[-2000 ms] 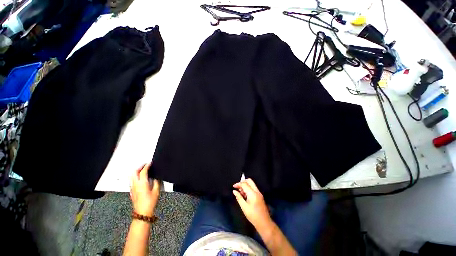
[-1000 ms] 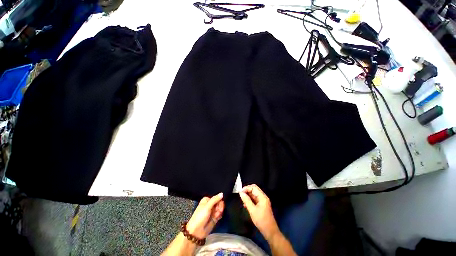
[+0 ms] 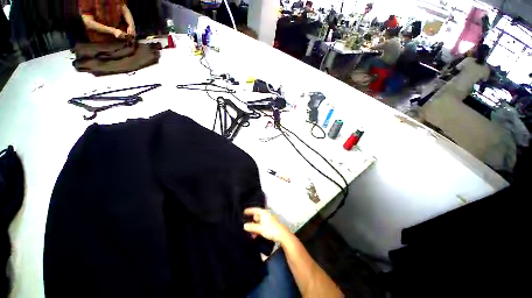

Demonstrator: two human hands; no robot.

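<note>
Black wide-leg trousers (image 3: 134, 198) lie on the white table, gathered waist at the far end, the near end cut off by the lower picture edge. My right hand (image 3: 263, 225) is at their right edge, fingertips touching the black cloth; whether they grip it I cannot tell. My left hand is not in view. A small slim tool, perhaps thread snips (image 3: 279, 175), lies right of the trousers. A second black garment (image 3: 10, 186) is cut off at the left edge.
Black hangers (image 3: 114, 100) lie beyond the trousers. At the right are a black dryer-like tool (image 3: 268, 105), looping cords (image 3: 315, 154), a spray gun head (image 3: 315, 105) and thread spools (image 3: 352, 139). Another person's hands (image 3: 123, 33) are near a brown garment (image 3: 116, 57).
The view has swung right and up. The right trouser leg no longer spreads out to the right, and the small tool now shows there. My right hand moved to the right edge; my left hand left view.
</note>
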